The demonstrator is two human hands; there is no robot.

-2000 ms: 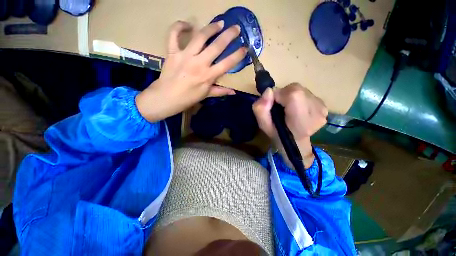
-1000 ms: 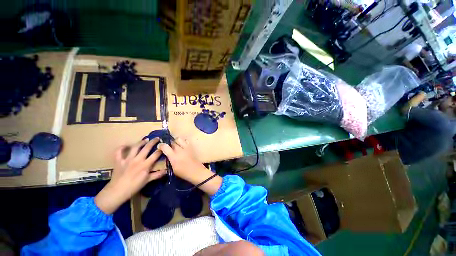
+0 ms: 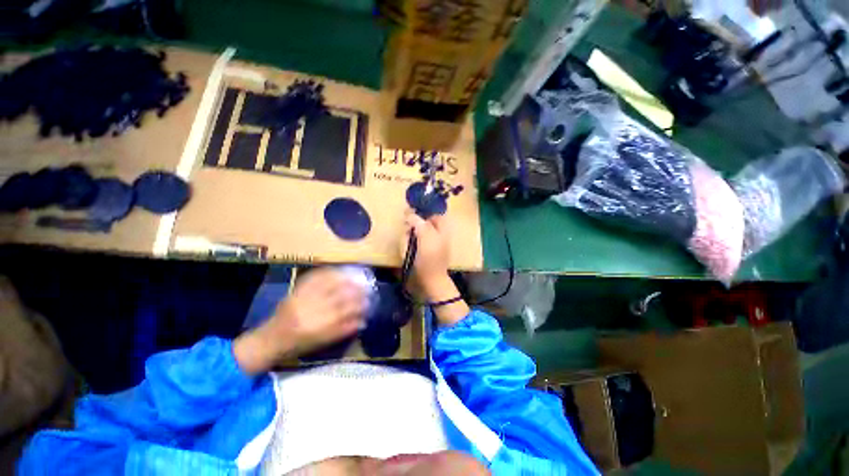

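My left hand [image 3: 326, 305], blurred, is over the open carton [image 3: 417, 337] at my lap and holds a shiny, pale-looking oval cover [image 3: 361, 282] by its edge. More dark covers [image 3: 380, 337] lie in the carton. My right hand [image 3: 428, 249] grips the black soldering iron [image 3: 410, 253], beside a dark oval cover [image 3: 426, 197] on the cardboard; its tip cannot be made out. Small black parts [image 3: 451, 191] lie at that cover. Another dark oval cover [image 3: 347, 218] lies flat on the cardboard [image 3: 279, 211], untouched.
A heap of small dark parts [image 3: 93, 88] and a row of covers [image 3: 160, 192] lie at the left. A printed carton [image 3: 447, 65] stands behind. The dark station [image 3: 523, 163] and clear bags [image 3: 642, 172] are at the right. The iron's cord [image 3: 511, 251] loops over the bench edge.
My hands have parted from the cover they worked on. My left hand has moved down over the carton, my right up beside the right-hand cover. A cover now lies alone mid-cardboard; the view has shifted.
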